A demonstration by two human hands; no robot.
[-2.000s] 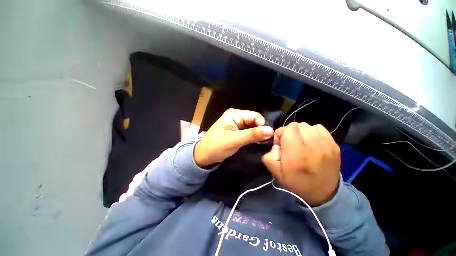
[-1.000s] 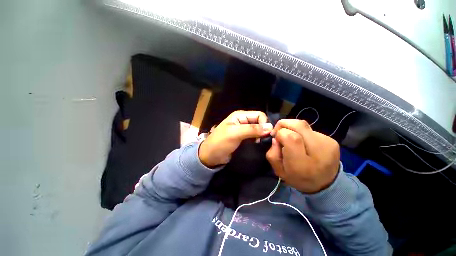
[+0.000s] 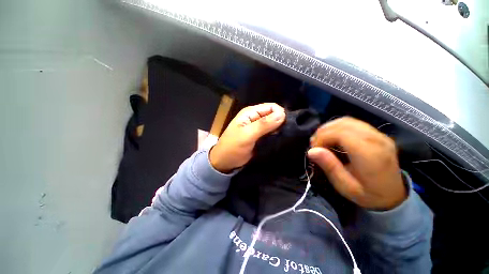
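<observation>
A dark garment piece hangs below my hands over my lap. My left hand pinches its upper edge between thumb and fingers. My right hand is to the right of the cloth, slightly blurred, with thumb and forefinger parted. A fine pale strand shows by its fingertips; whether the fingers hold it or any cloth cannot be told.
The white machine table with a measuring tape along its edge crosses the top and right. A dark cloth stack lies at left beside a yellow strip. A white earphone wire hangs over the hoodie. Loose white cords lie at right.
My hands were together at the cloth edge. My right hand has moved right, away from my left, and its fingers have parted. My left hand has moved slightly up. More dark cloth shows between them.
</observation>
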